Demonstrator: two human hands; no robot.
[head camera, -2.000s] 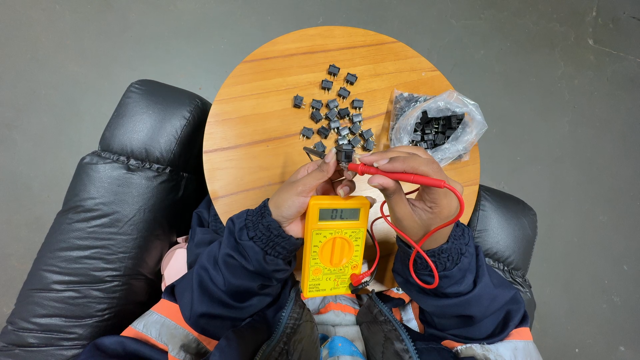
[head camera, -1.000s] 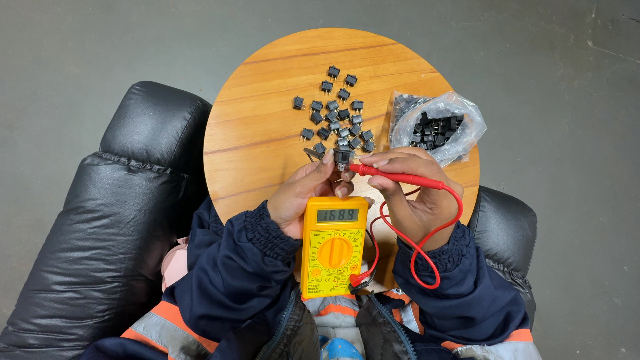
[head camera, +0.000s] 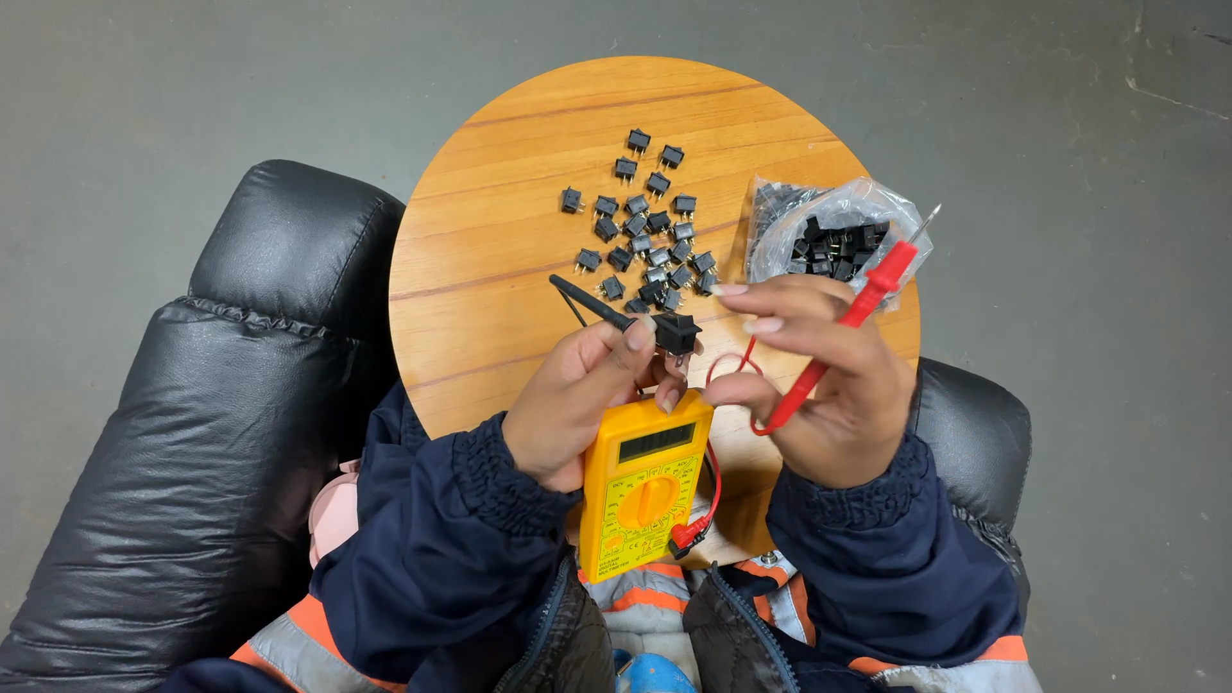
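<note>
My left hand grips a black rocker switch together with the black test probe; its fingers also reach the top of a yellow digital multimeter. Between the fingers of my right hand rests the red test probe, its metal tip pointing up and right, apart from the switch. Black and red leads plug into the meter's lower right. Its display shows no reading that I can make out. Many loose rocker switches lie on the round wooden table beyond my hands.
A clear plastic bag of black switches lies open at the table's right side. Black padded armrests flank the round wooden table. The red lead loops between my hands.
The red probe has come away from the switch and swung upright in my right hand, tip up and right. The multimeter has tilted, and its reading no longer shows clearly.
</note>
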